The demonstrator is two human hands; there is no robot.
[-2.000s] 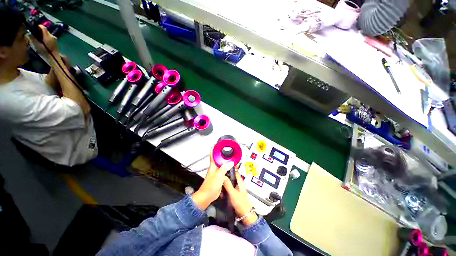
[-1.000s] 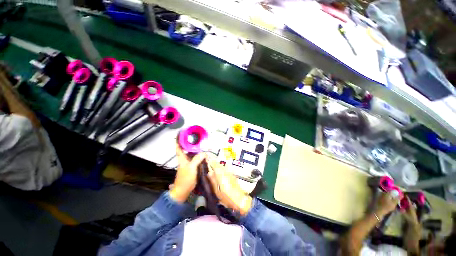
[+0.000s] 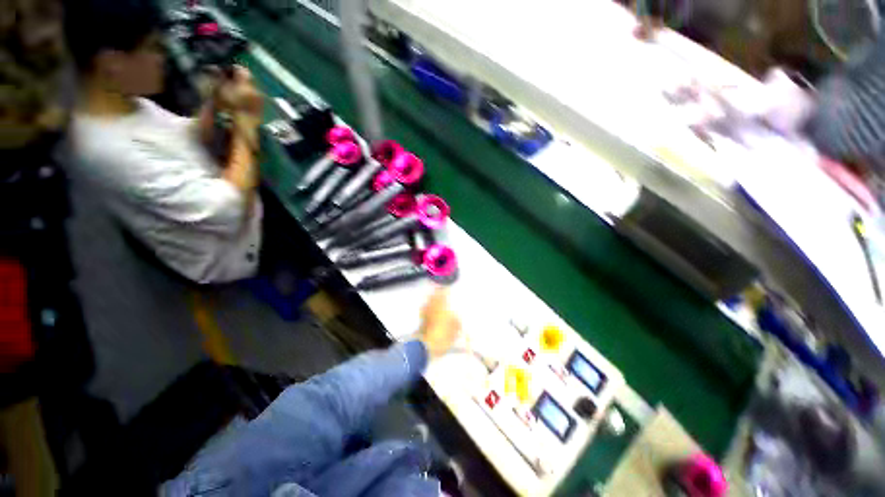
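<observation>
My left hand (image 3: 442, 325) is blurred, over the white bench surface just below the nearest waiting dryer. No dryer shows in it, but its finger positions cannot be made out. Several hair dryers with pink heads (image 3: 440, 260) and dark grey handles lie side by side, heads toward the green belt. The white test panel (image 3: 485, 417) is right of my hand, with yellow discs, red switches and two lit blue-grey displays (image 3: 555, 416). My right hand is not visible; only denim sleeve shows at the bottom.
A seated person in a white shirt (image 3: 160, 184) is at the upper left. A pink dryer head (image 3: 704, 476) is by the beige board (image 3: 660, 451) at the lower right. A grey post (image 3: 359, 78) stands behind the dryers. A cluttered white shelf (image 3: 582, 87) runs above the green belt.
The view has swung left. The dryer that both hands held is no longer in them as far as seen. My left hand has moved toward the waiting dryers; my right hand has left view.
</observation>
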